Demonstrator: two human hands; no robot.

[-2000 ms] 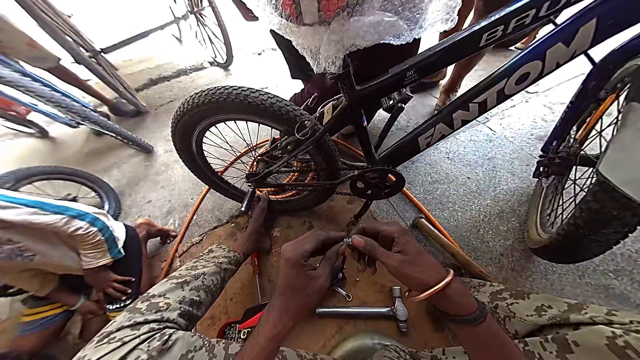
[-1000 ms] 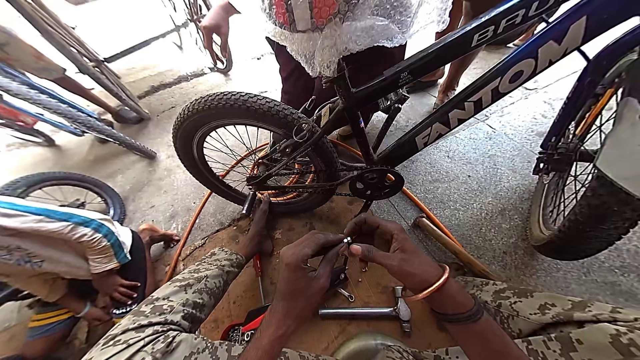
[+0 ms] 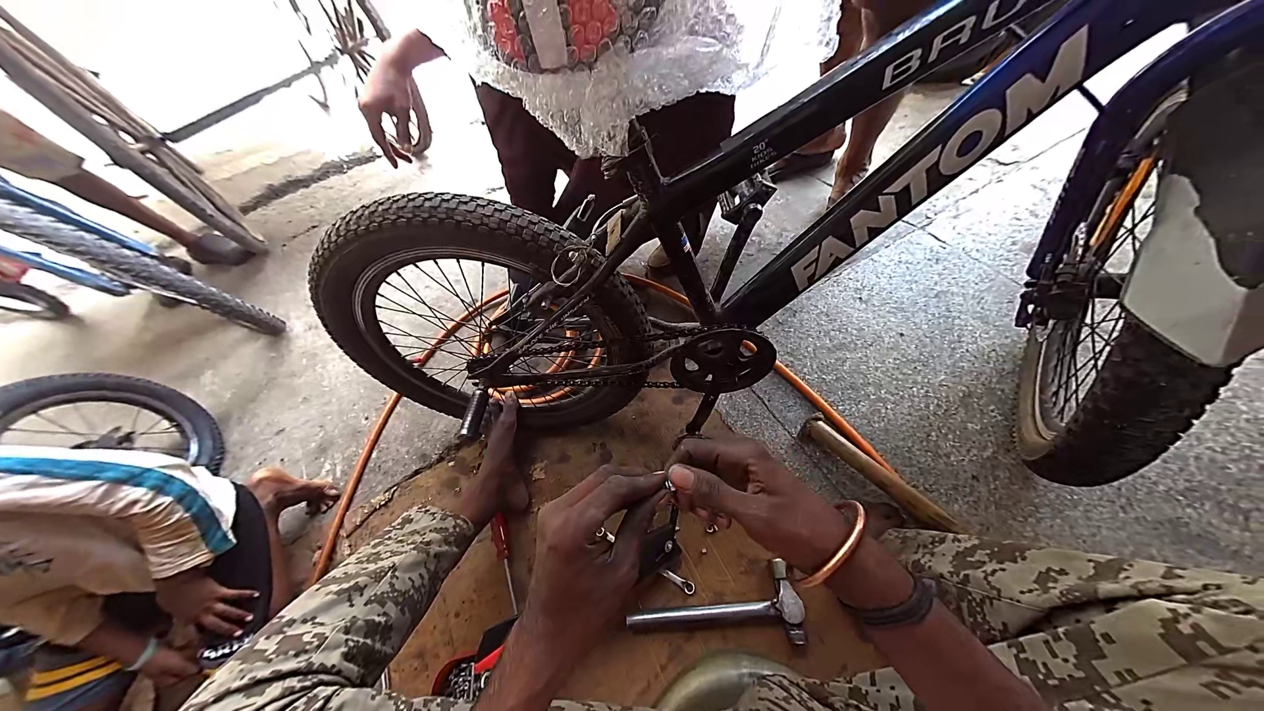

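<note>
My left hand (image 3: 597,538) and my right hand (image 3: 755,499) meet above the brown board, fingertips pinching a small metal part (image 3: 671,485) between them. The part is too small to tell its kind. Below them on the board lie a metal hammer (image 3: 716,614), the end of a wrench (image 3: 677,581) and a dark flat piece (image 3: 657,551), partly hidden by my left hand. Beyond my hands stands a black and blue Fantom bicycle (image 3: 731,311), with its rear wheel (image 3: 474,306) and chainring (image 3: 723,359) nearest to them.
A red-handled screwdriver (image 3: 502,543) lies by my foot. An orange hose (image 3: 365,484) curves around the rear wheel, and a wooden handle (image 3: 879,474) lies at right. One person sits at left; others stand behind the bicycle. More bicycles stand at upper left, with a wheel (image 3: 109,420) below them.
My fingers have shifted slightly around the small part, which stays between both hands. A standing person's hand has come into view at the upper left, behind the rear wheel.
</note>
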